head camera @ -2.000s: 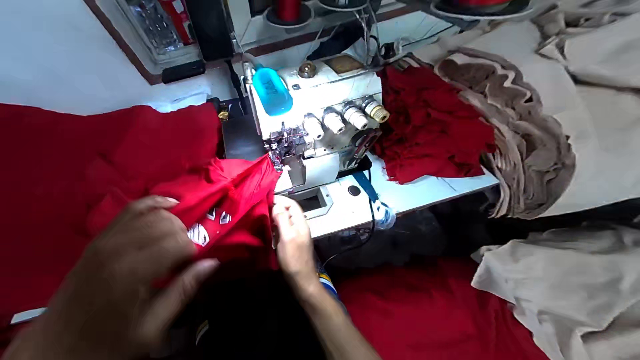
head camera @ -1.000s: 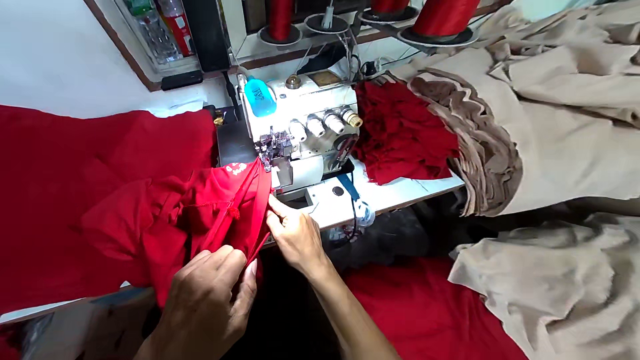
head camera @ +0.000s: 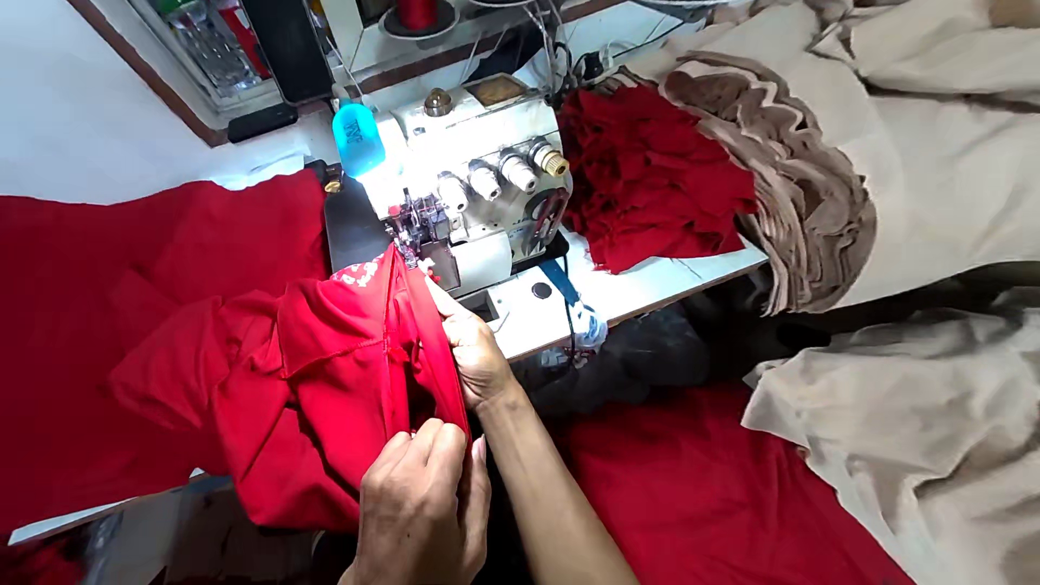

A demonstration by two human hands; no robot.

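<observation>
A red knit garment [head camera: 333, 382] lies turned with its seams showing, its upper edge under the presser foot [head camera: 410, 240] of a white overlock sewing machine [head camera: 487, 146]. My left hand [head camera: 426, 496] grips the garment's folded edge low down, near the bottom of the view. Closer to the needle, my right hand [head camera: 471, 345] pinches the same edge just in front of the machine, its fingertips partly hidden by cloth. White print shows on the garment beside the foot. The machine's lamp lights this spot.
Red fabric [head camera: 122, 325] spreads over the table's left side. Right of the machine sit a heap of red pieces [head camera: 650, 179] and stacked beige fabric [head camera: 796, 179]. More red cloth [head camera: 682, 487] and beige cloth [head camera: 918, 431] lie lower right. A thread cone [head camera: 417, 15] stands behind.
Two seconds ago my left hand was farther left with its fingers spread, over the garment; it now grips the edge. The garment has been rearranged, with its seam and folded edge showing.
</observation>
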